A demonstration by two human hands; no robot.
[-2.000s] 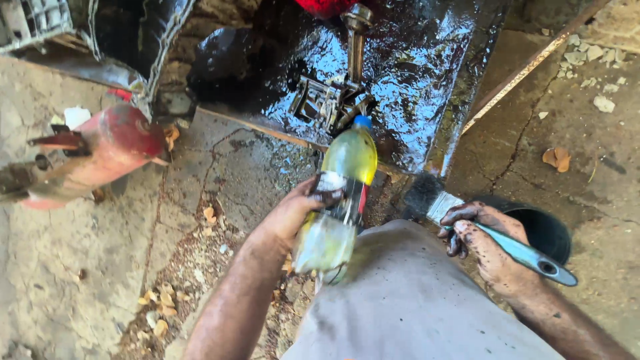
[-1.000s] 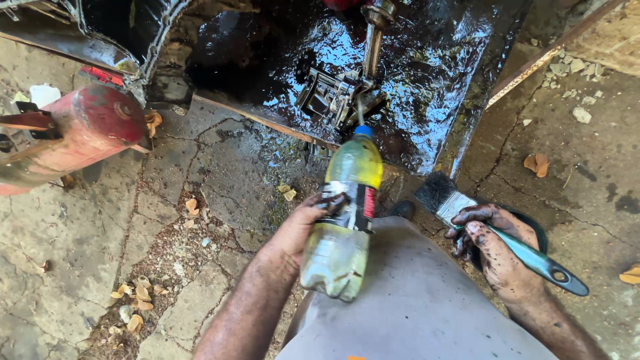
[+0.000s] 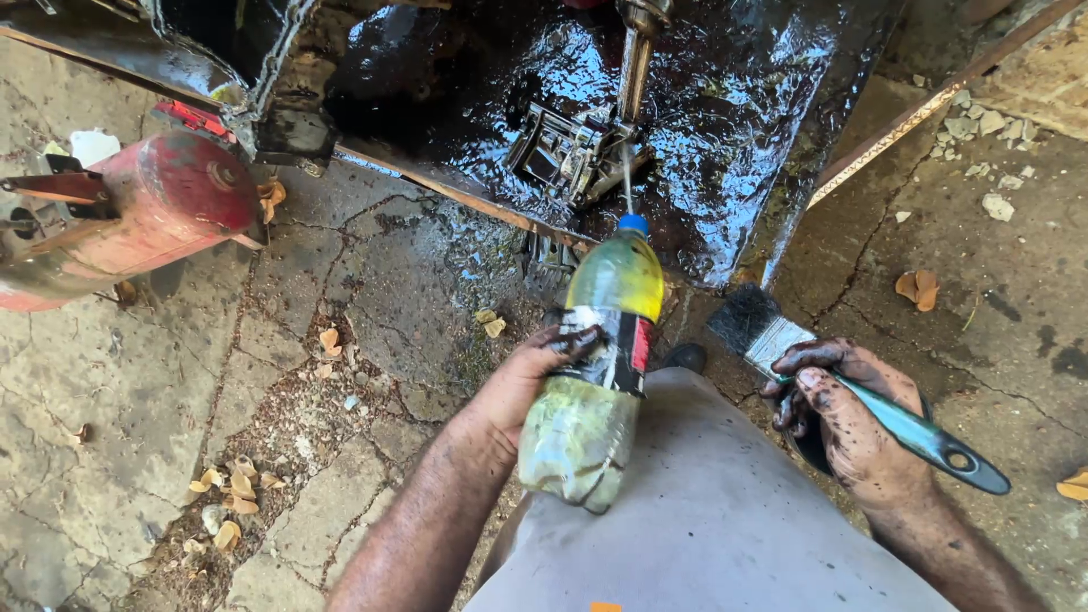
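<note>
My left hand (image 3: 544, 365) grips a clear plastic bottle (image 3: 616, 272) of yellow liquid, tilted with its blue cap (image 3: 633, 223) toward an oily metal sheet (image 3: 722, 153). A thin stream of liquid runs from the cap onto a greasy metal mechanical part (image 3: 574, 157) lying on the sheet. Behind that part stands a metal rod or shaft (image 3: 636, 72). In my right hand (image 3: 850, 408), blackened with grease, is a paintbrush (image 3: 786, 340) with a teal handle and dark wet bristles, held to the right of the bottle.
A worn red metal tank (image 3: 187, 187) lies at the left on cracked concrete. Beside it a broken-edged dark container (image 3: 229, 51) rests near the sheet. A rusty angle bar (image 3: 926, 123) crosses the upper right. Dry leaves (image 3: 238, 489) and stone chips litter the ground. A dark round container sits partly behind my right hand.
Liquid now streams visibly from the bottle's cap onto the metal part; two seconds ago no stream shows clearly. Both hands keep their holds on the bottle and the brush.
</note>
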